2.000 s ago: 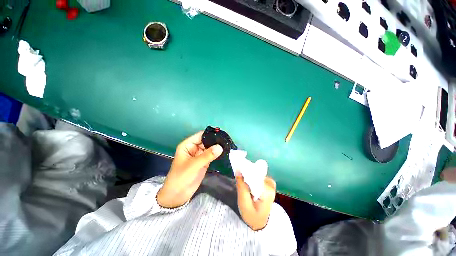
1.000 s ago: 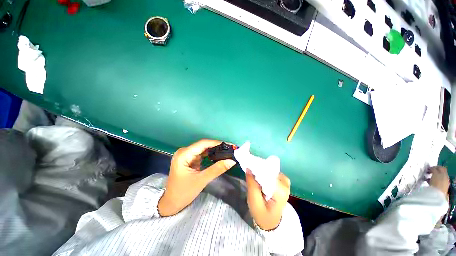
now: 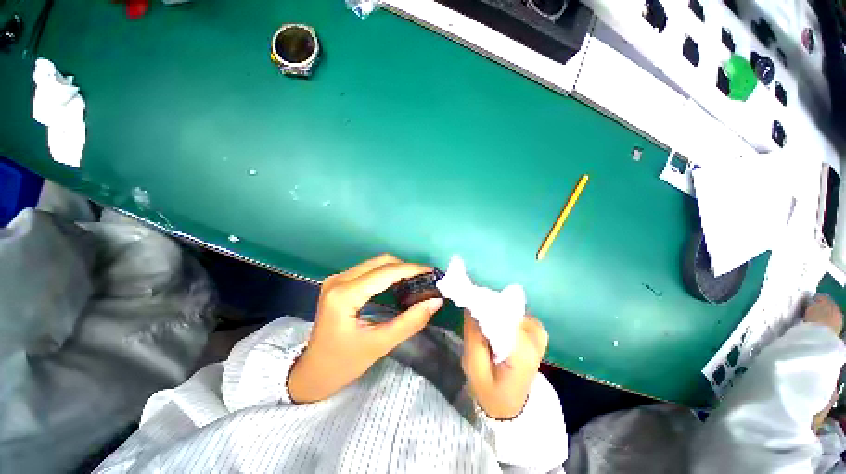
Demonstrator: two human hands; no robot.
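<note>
My left hand [image 3: 357,324] holds a black watch body [image 3: 417,289] between thumb and fingers, above the near edge of the green mat. The watch body is seen edge-on and partly hidden by the fingers. My right hand [image 3: 504,370] grips a crumpled white wiping cloth [image 3: 492,313]. The cloth's tip touches or overlaps the right side of the watch body; contact cannot be told for sure.
Green mat [image 3: 399,167]. Silver watch case [image 3: 296,50] at the back left. Another white cloth [image 3: 60,113] at far left. Yellow stick [image 3: 562,217] right of centre. Paper [image 3: 742,213] over a black disc [image 3: 714,274] at right. Neighbouring workers' grey sleeves on both sides.
The watch body has been turned from face-up to edge-on in my left hand. My right hand and cloth have moved slightly right. The neighbour's hand at right has shifted.
</note>
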